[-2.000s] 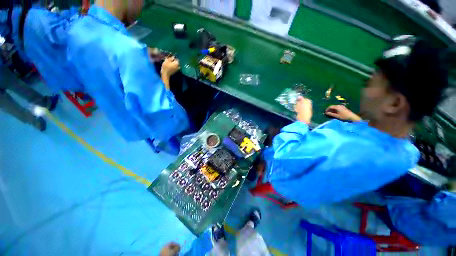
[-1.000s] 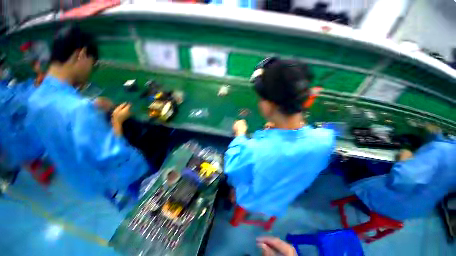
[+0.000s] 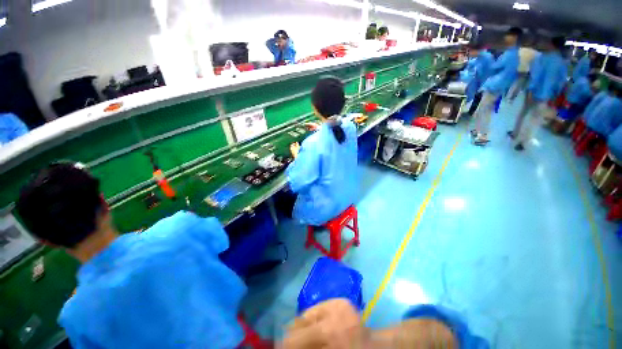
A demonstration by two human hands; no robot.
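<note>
My right hand point(image 3: 324, 327) is at the bottom edge, blurred and partly cut off. Its forearm comes in from the right, with a light blue sleeve. A blue plastic stool point(image 3: 331, 283) stands on the floor just beyond the hand, and the hand overlaps its near edge in the picture. I cannot tell whether the hand touches or grips the stool. My left hand is out of the picture.
Two people in blue smocks point(image 3: 157, 279) point(image 3: 324, 167) sit at the green bench point(image 3: 204, 178) on the left. A red stool point(image 3: 334, 232) is under the farther one. Carts point(image 3: 404, 151) stand by the bench. People walk in the aisle, which has a yellow line point(image 3: 416, 228).
The view has swung right and up along the line. The green mat with the station and round units has left the picture. My right hand appears larger, in front of the blue stool.
</note>
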